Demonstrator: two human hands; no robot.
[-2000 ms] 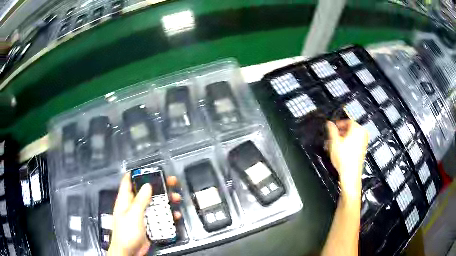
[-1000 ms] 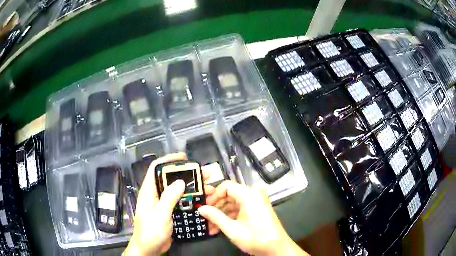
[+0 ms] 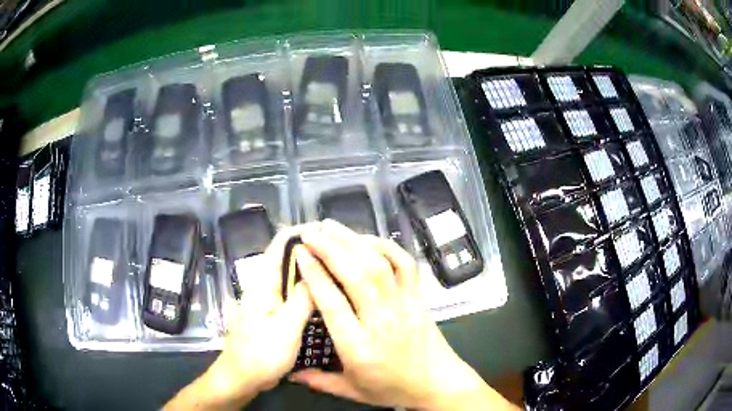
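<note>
A black mobile phone (image 3: pixel 315 347) is held between my two hands in front of the clear blister tray (image 3: pixel 210 345). Its white digits show at the lower end; my fingers hide the screen and most of the body. My left hand (image 3: pixel 261 333) grips it from the left. My right hand (image 3: pixel 369 321) lies over its top and right side. Part-built phones (image 3: pixel 172 273) with pale labels sit in the clear tray; one more (image 3: pixel 440 229) lies slightly tilted in the right front pocket.
A black blister tray (image 3: pixel 574 277) at the right holds pale keypad grids. Clear trays (image 3: pixel 694 181) lie beyond it. Small pale pieces (image 3: pixel 38 193) lie at the far left. The green conveyor belt (image 3: pixel 185 36) runs behind the trays.
My right hand has come from the black tray to the phone, and it now covers the screen and upper keys. The view has shifted, so the clear tray appears higher.
</note>
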